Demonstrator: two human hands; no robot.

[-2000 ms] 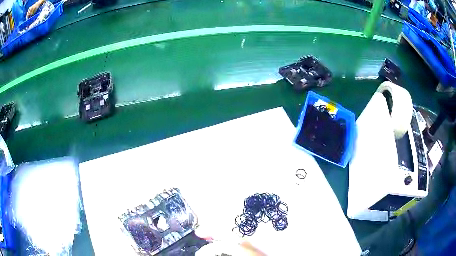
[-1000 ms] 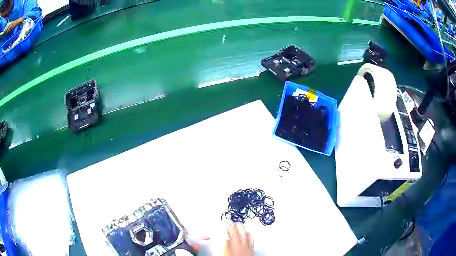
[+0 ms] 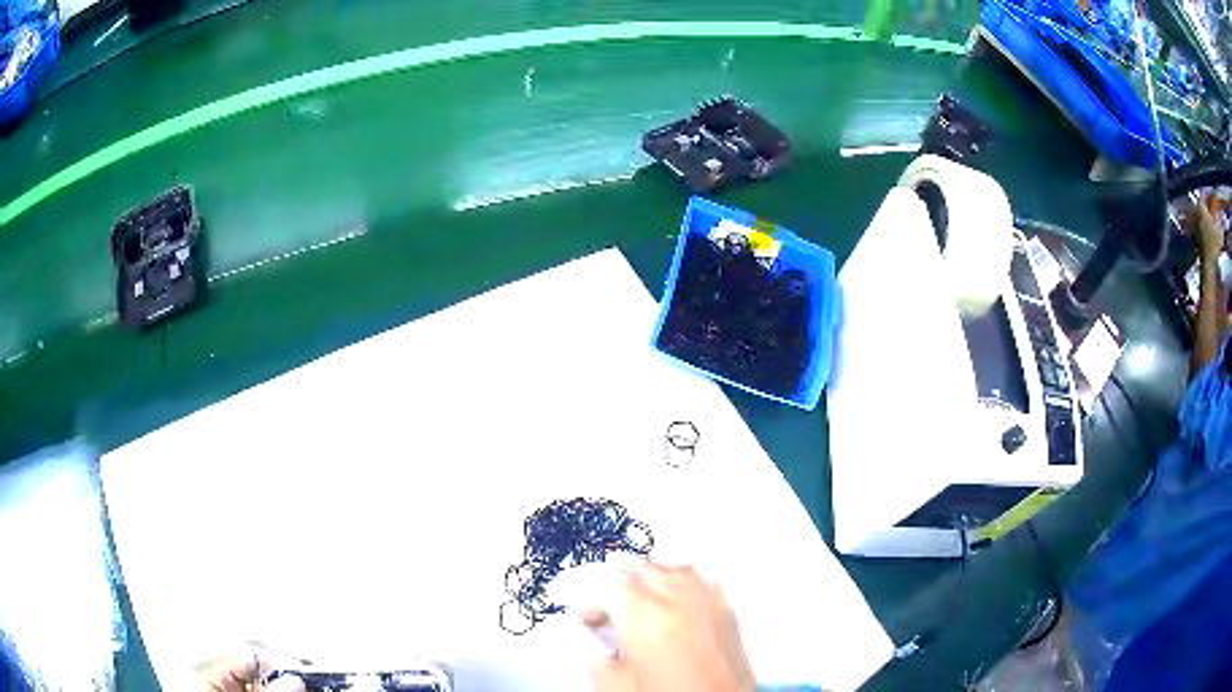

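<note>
A tangled pile of black sealing rings point(image 3: 581, 530) lies on the white sheet point(image 3: 365, 473), with two rings apart near its right edge point(image 3: 681, 441). My right hand point(image 3: 662, 625) is at the pile's lower right side, with a white covering on a finger. Its fingertips are blurred, and I cannot tell if they hold a ring. My left hand point(image 3: 233, 672) grips the left end of a housing point(image 3: 362, 680) at the bottom edge. Both are largely cut off.
A blue bin point(image 3: 743, 308) of black rings stands at the sheet's upper right corner, beside a white tape dispenser point(image 3: 899, 392). Black housings point(image 3: 160, 257) lie on the green belt point(image 3: 405, 149). Shiny plastic point(image 3: 54, 568) is at left. A person's arm point(image 3: 1207, 291) shows at right.
The view has turned right, so the scene sits further left. The housing has dropped mostly below the frame. My right hand has come up to the ring pile. My left hand now shows beside the housing.
</note>
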